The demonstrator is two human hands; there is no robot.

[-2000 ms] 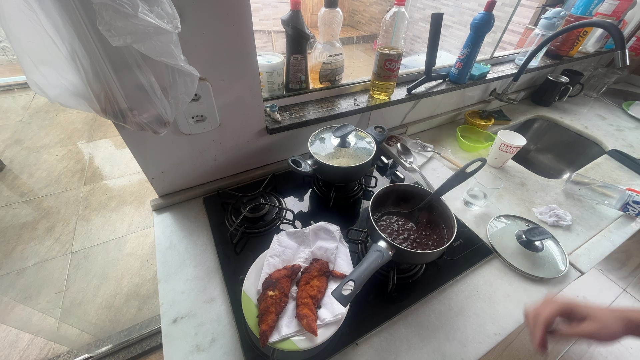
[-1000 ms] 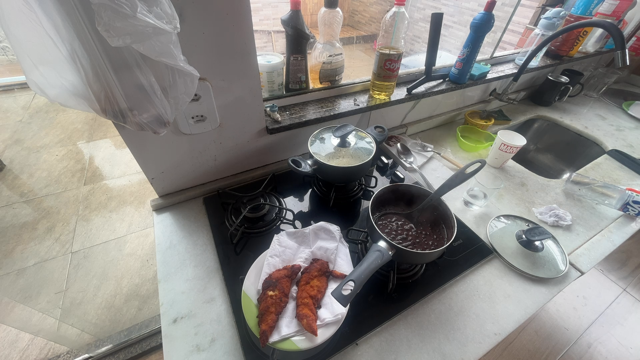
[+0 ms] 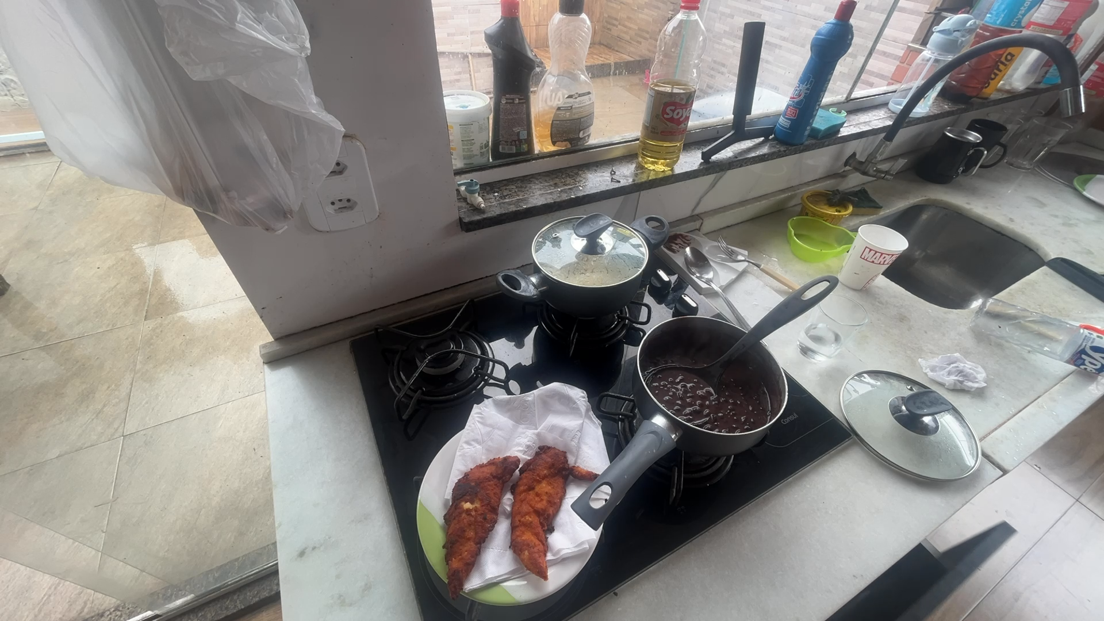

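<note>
Neither of my hands is in the head view. On the black gas cooktop (image 3: 535, 595), a saucepan (image 3: 621, 466) holds dark beans (image 3: 703, 398) in liquid, with a ladle (image 3: 768, 323) leaning in it. Behind it a lidded pot (image 3: 580, 297) sits on a rear burner, its contents pale through the glass. Two browned, breaded pieces of food (image 3: 479, 517) lie on paper towel (image 3: 552, 414) over a green-rimmed plate (image 3: 429, 526). A glass lid (image 3: 871, 423) rests on the counter right of the cooktop.
Around the sink (image 3: 957, 259) stand a paper cup (image 3: 873, 257), a green bowl (image 3: 815, 240), a drinking glass (image 3: 824, 332) and a lying plastic bottle (image 3: 1026, 329). An oil bottle (image 3: 668, 112) and other bottles line the windowsill. A dark flat panel edge (image 3: 966, 569) juts in at lower right.
A hand seen at the lower right two seconds ago has left the view. A dark panel edge now shows at the lower right. The pots and plate have not moved.
</note>
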